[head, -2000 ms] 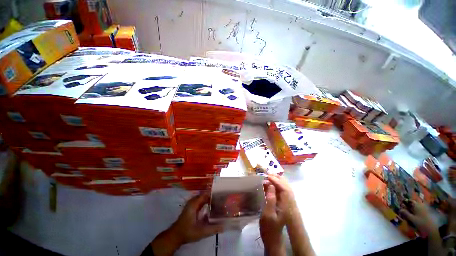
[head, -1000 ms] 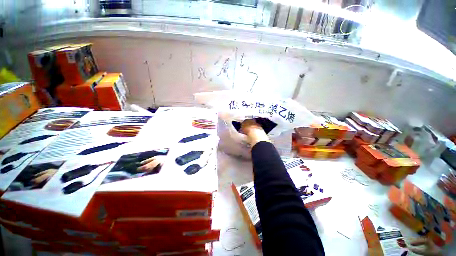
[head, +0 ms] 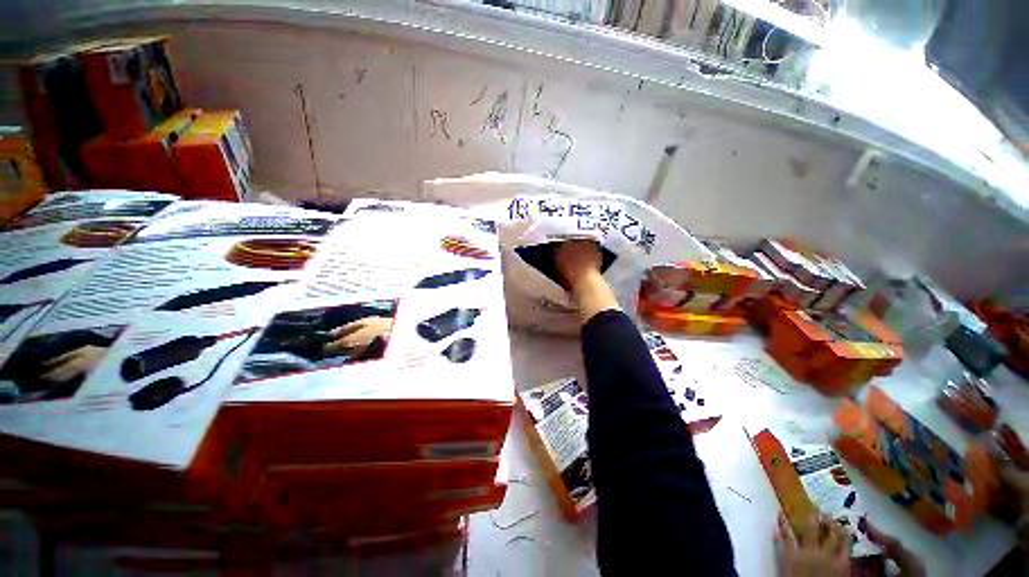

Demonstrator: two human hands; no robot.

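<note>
My right hand [head: 581,271] reaches into the open mouth of a white woven sack [head: 530,299] with blue lettering. Its fingers are hidden in the dark opening, so I cannot tell what they hold. The black sleeve crosses the middle of the view. My left hand is not in view. An orange-and-white carton [head: 572,440] lies just left of my forearm. Another carton [head: 683,383] lies partly behind the sleeve. A large stack of cartons [head: 361,434], white printed faces up, fills the left.
Another person's hands [head: 824,552] are at a carton [head: 821,479] at the lower right. More orange cartons [head: 914,456] lie beyond them. Carton piles [head: 835,344] stand along the wall on the right, and orange boxes [head: 186,152] stand behind the stack. Thin loose threads lie on the white table [head: 513,541].
The carton I held with both hands two seconds ago is out of my hands. My right hand went into the sack and remains there. My left hand has left view. The camera view has shifted.
</note>
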